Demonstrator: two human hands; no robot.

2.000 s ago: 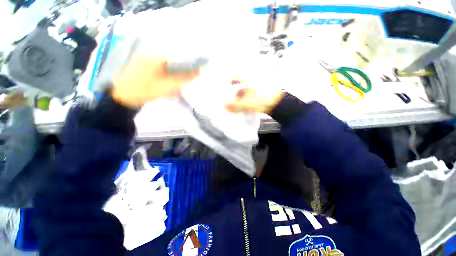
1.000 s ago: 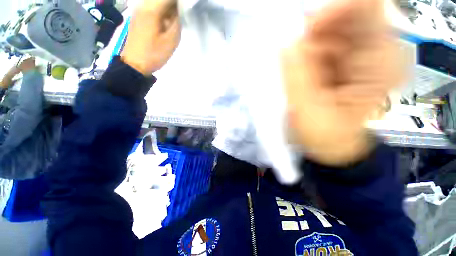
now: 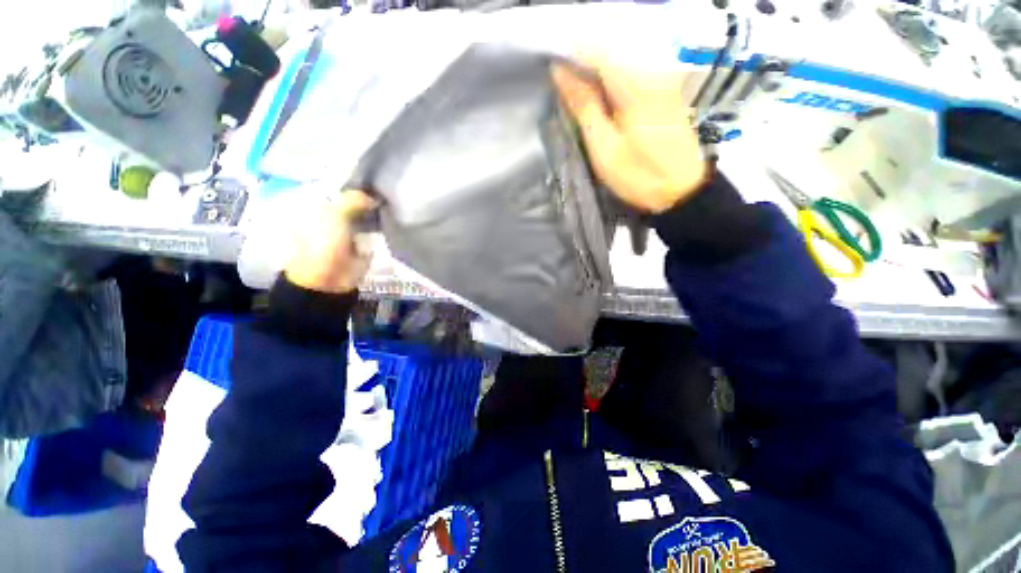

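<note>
A grey garment panel (image 3: 476, 190) is held up in front of me, over the front edge of the white table. A pale border shows along its lower edge. My left hand (image 3: 327, 241) grips its left corner. My right hand (image 3: 638, 134) holds its upper right edge, with the thumb towards the cloth. The panel hangs slanted, its lower tip in front of my jacket. Part of each hand's fingers is hidden behind the cloth or blurred.
Scissors with green and yellow handles (image 3: 831, 255) lie on the white table (image 3: 728, 274) at right. The sewing machine (image 3: 806, 112) stands behind. A blue crate (image 3: 423, 431) with white cloth is below left. Small dark tools (image 3: 938, 280) lie at far right.
The blurred white cloth held close to the camera is now lower, with its grey side showing. My right hand has moved away from the camera, left and up. My left hand has moved down.
</note>
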